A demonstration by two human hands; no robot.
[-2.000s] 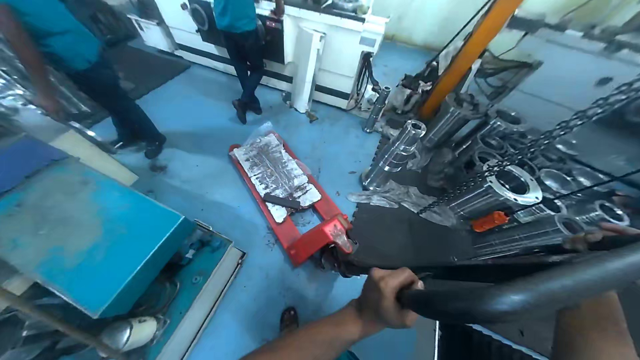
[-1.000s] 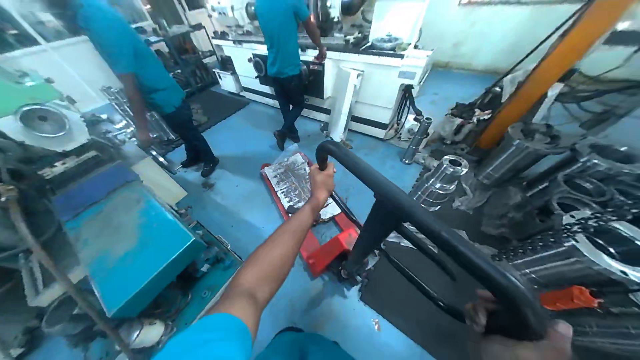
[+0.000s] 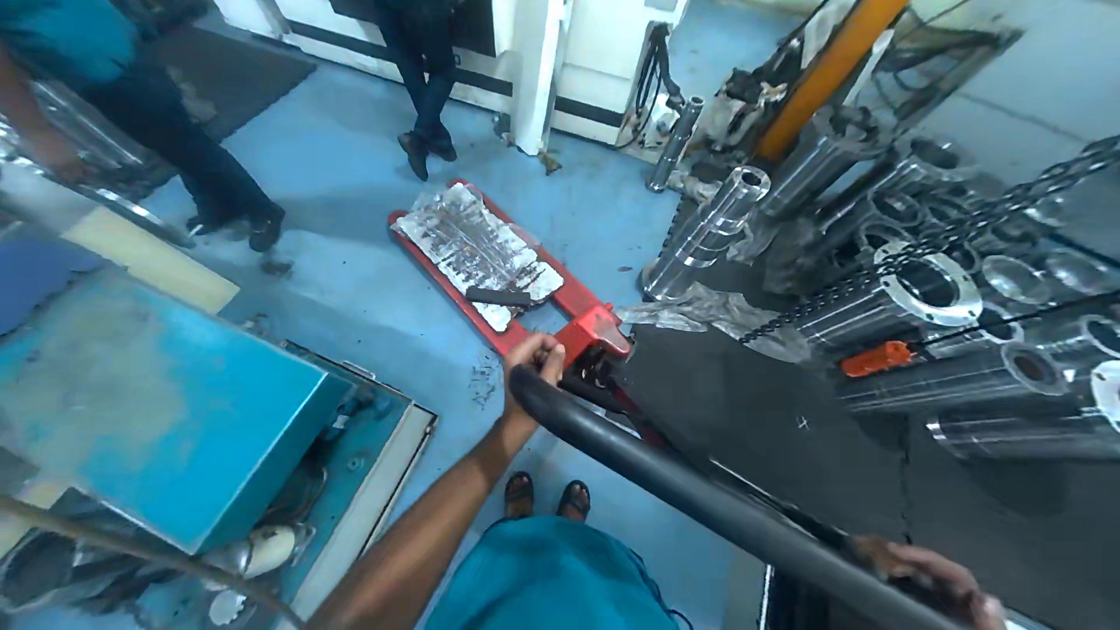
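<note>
A red pallet jack (image 3: 582, 337) stands on the blue floor, its forks pointing up and left in the view. A worn, whitish sheet (image 3: 477, 249) lies across the forks, with a dark bar (image 3: 499, 297) on it. The thick black handle (image 3: 691, 499) of the jack runs from the centre to the lower right. My left hand (image 3: 535, 359) is closed around the handle's upper left end. At the handle's lower right part is my right hand (image 3: 941, 577), blurred and partly hidden behind the bar, its fingers curled round it.
Steel cylinders (image 3: 927, 289) crowd the right side on dark matting, beneath a chain (image 3: 962, 219) and an orange hook part (image 3: 878, 359). A teal machine cover (image 3: 175, 411) stands at left. One person (image 3: 131, 114) is at upper left, another (image 3: 422, 79) near a white machine (image 3: 595, 70).
The black handle has swung lower in the view, and my left hand has come down with it. The view has tilted down, now showing my feet.
</note>
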